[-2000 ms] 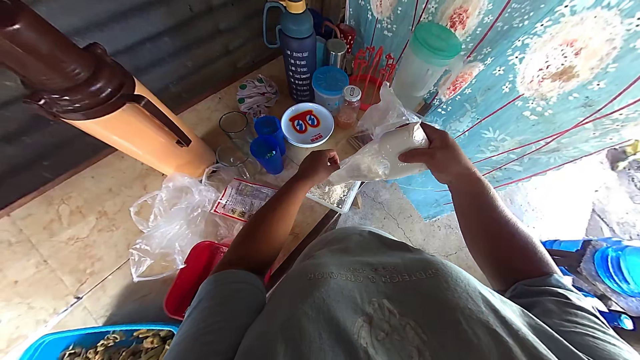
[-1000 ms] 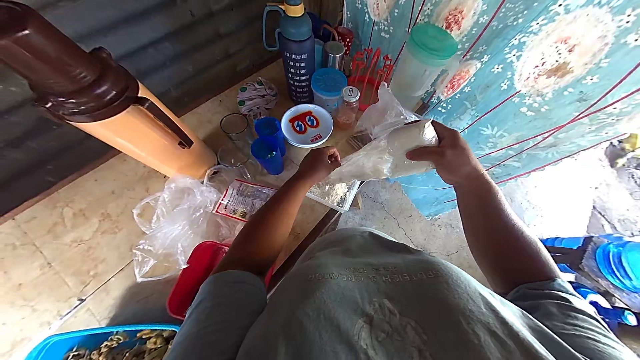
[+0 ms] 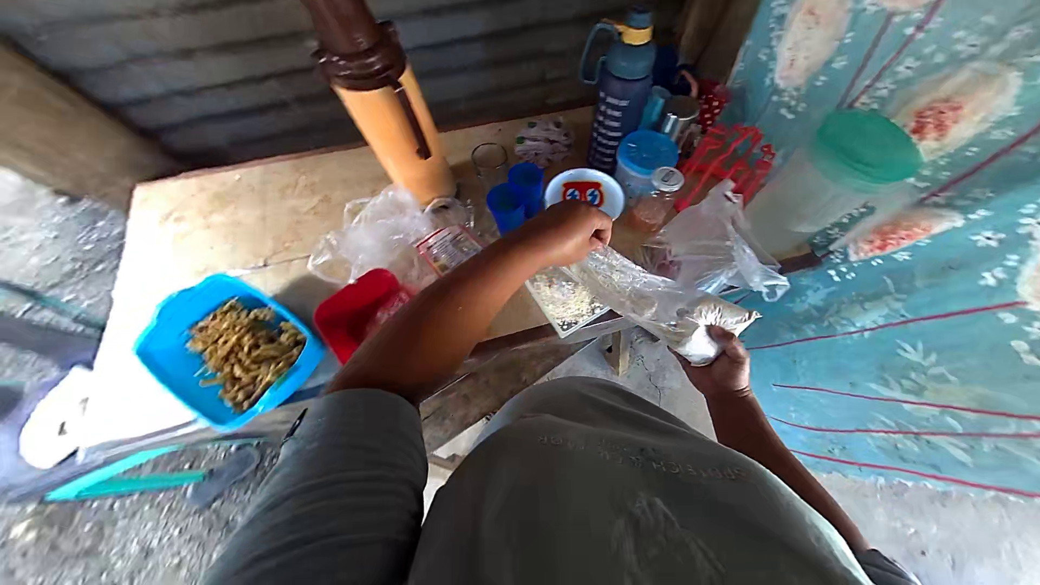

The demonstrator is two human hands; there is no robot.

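Observation:
A clear plastic bag (image 3: 638, 292) stretches between my hands, with white powder gathered at its right end. My left hand (image 3: 583, 231) pinches the bag's other end beside a white bowl (image 3: 615, 192) with a red and blue print. My right hand (image 3: 721, 366) grips the powder-filled end from below, past the table's front edge. Under the bag, a shallow white tray (image 3: 578, 325) holds pale flakes or powder. Another clear plastic bag (image 3: 731, 240) lies just behind the held one. A printed packet (image 3: 448, 248) lies left of my left hand.
A blue basin (image 3: 175, 357) of brown food pieces and a red container (image 3: 349, 313) stand left. Behind are an orange thermos (image 3: 406, 138), blue cups (image 3: 505, 207), a dark blue bottle (image 3: 621, 97), lidded jars (image 3: 647, 154) and a green-lidded container (image 3: 869, 150). A floral curtain (image 3: 918, 349) hangs right.
My right hand has moved down toward my body, and the bag now sags toward it with its powder at the low end. The view has swung left, showing more of the table.

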